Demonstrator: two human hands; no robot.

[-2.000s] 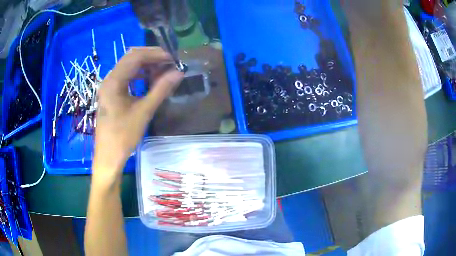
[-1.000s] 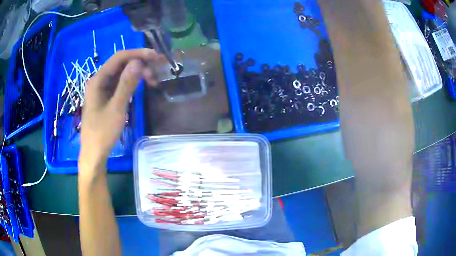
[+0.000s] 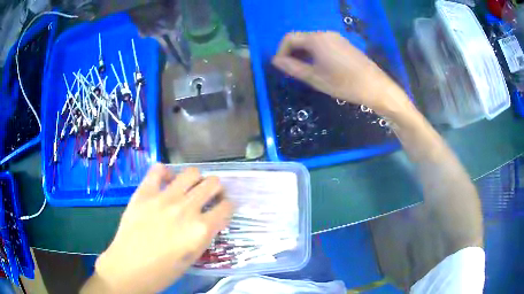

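Observation:
My left hand (image 3: 172, 221) is over the left part of the clear plastic box (image 3: 304, 218), fingers curled down; whether it holds a part is hidden. Red-and-white wired parts (image 3: 258, 238) lie side by side in the box. My right hand (image 3: 322, 60) is above the right blue tray (image 3: 339, 161) of dark and silver rings (image 3: 303, 115), blurred, fingers bent; I cannot tell if it holds a ring. The silver press block (image 3: 201, 95) shows its round seat and dark slot, with no hand on it. The press head (image 3: 164, 26) is above it.
The left blue tray (image 3: 103, 200) holds jumbled white leads (image 3: 95, 109). Whitish clear boxes (image 3: 459, 69) are stacked at the right. A white cable (image 3: 20, 74) curves at the left past dark-filled blue side trays. A labelled bag (image 3: 510, 51) is at the top right.
My left hand has moved from the press down to the clear box. My right hand has come into view over the ring tray, its forearm lower. The press block is now uncovered.

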